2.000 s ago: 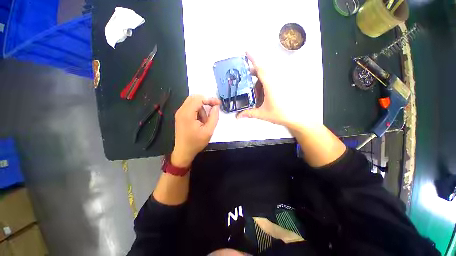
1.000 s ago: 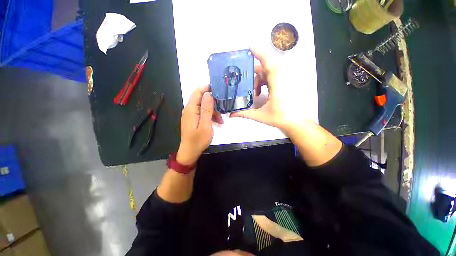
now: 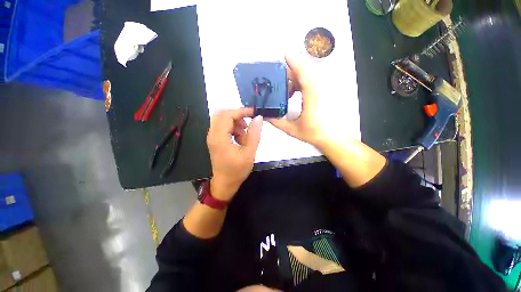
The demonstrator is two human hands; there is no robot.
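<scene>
The blue-grey front plate lies over the housing, its round recessed centre facing up. Dark lead wires run from the recess to the plate's near edge, where a dark part of the housing shows. My right hand holds the unit from its right side, fingers at the far right corner and near edge. My left hand has thumb and fingertips at the near left edge, by the wires. I cannot tell whether the left fingertips pinch a wire or the unit's edge.
A parts dish stands on the white paper. A red-handled tool, dark pliers and crumpled tissue lie left on the mat. At right are the soldering gun, waste tin, coiled spring and brush pot.
My left hand has moved from the unit's left side to its near left edge, fingertips by the wires. The unit is tilted differently, showing less of its near side. My right hand still holds it.
</scene>
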